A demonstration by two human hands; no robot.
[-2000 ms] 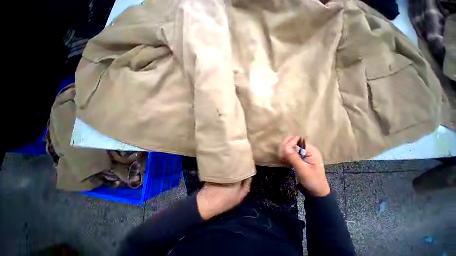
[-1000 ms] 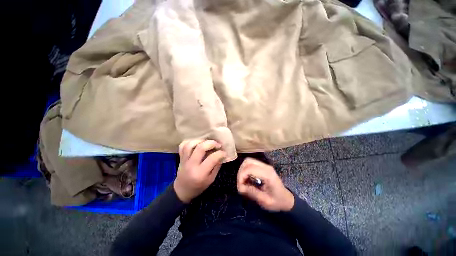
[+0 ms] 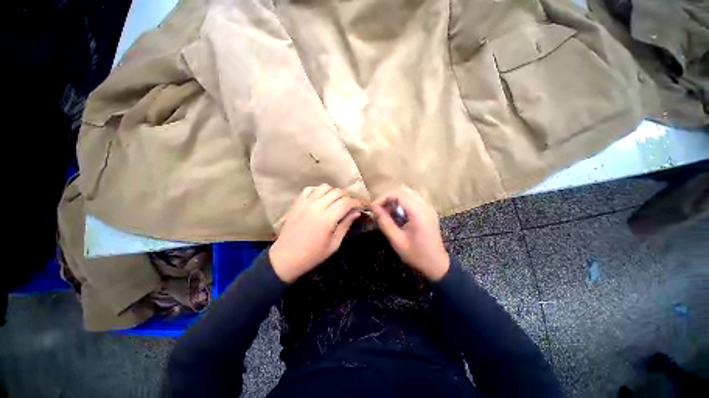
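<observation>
A tan jacket (image 3: 404, 101) lies spread on the white table, its lower edge at the table's near edge. Its sleeve (image 3: 272, 124) lies across the body and points toward me. My left hand (image 3: 317, 229) is closed on the cuff at the sleeve's end. My right hand (image 3: 412, 229) touches the cuff from the right with its fingertips. It holds small thread snips (image 3: 399, 212), mostly hidden in the palm. A bit of dark lining shows between the hands. A short dark thread (image 3: 315, 158) lies on the sleeve.
A blue crate (image 3: 225, 268) with khaki garments (image 3: 117, 291) stands below the table's left. More olive-khaki jackets (image 3: 676, 70) lie at the table's (image 3: 622, 158) right end. Dark garments (image 3: 39, 132) fill the far left. Loose threads lie on my dark clothes. The floor (image 3: 560, 264) is speckled grey.
The right hand has come up from my lap to the cuff and meets the left hand there. The left hand stays on the cuff, which is now mostly covered. The view has shifted slightly.
</observation>
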